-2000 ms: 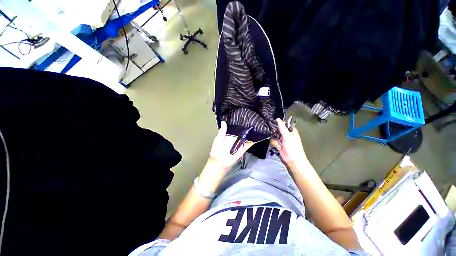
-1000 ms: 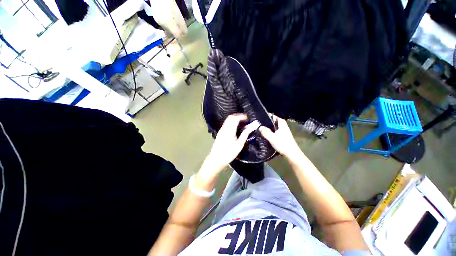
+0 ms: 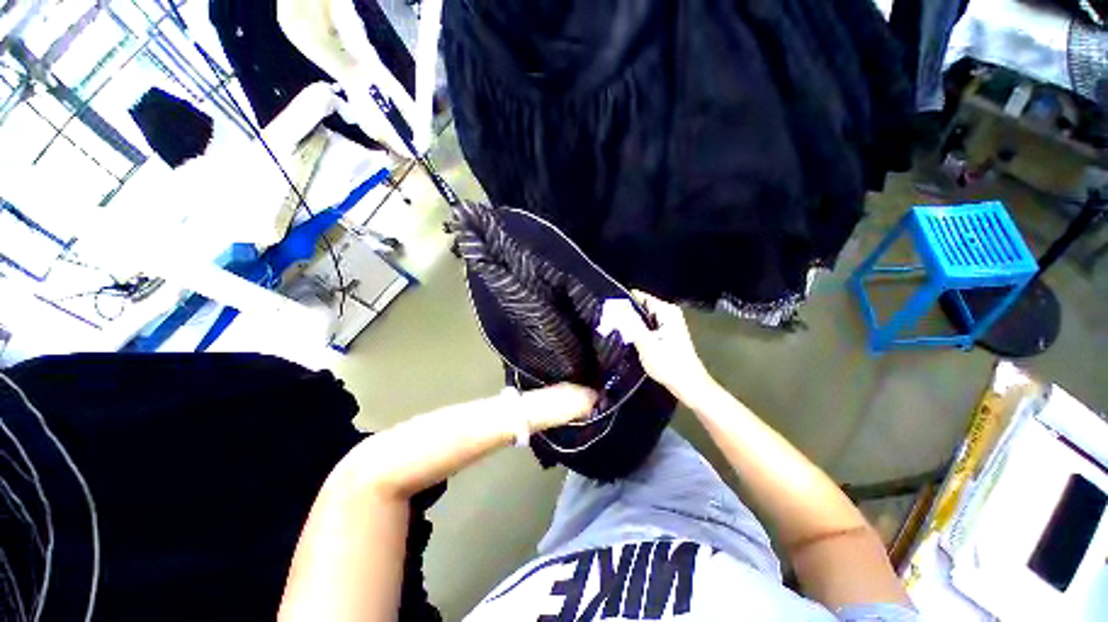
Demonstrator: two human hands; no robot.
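A black skirt (image 3: 614,450) hangs open in front of me, its waistband ringed by a thin pale line. Its striped lining (image 3: 516,292) shows inside. My left hand (image 3: 569,405) reaches down into the opening; its fingers are mostly hidden in the dark cloth, so I cannot tell its grip. My right hand (image 3: 662,346) holds the right edge of the waistband, with a small dark tool or clip at its fingers and a white tag or cloth beside them.
More black skirts (image 3: 680,134) hang ahead. A large heap of black skirts (image 3: 207,474) lies at left. A blue stool (image 3: 972,243) stands at right. A dark phone (image 3: 1069,531) lies on white items at lower right. A pole runs at upper left.
My left hand has gone from the waistband edge down inside the skirt. My right hand stays at the right edge. The view has shifted, showing more of the hanging skirts and the pole.
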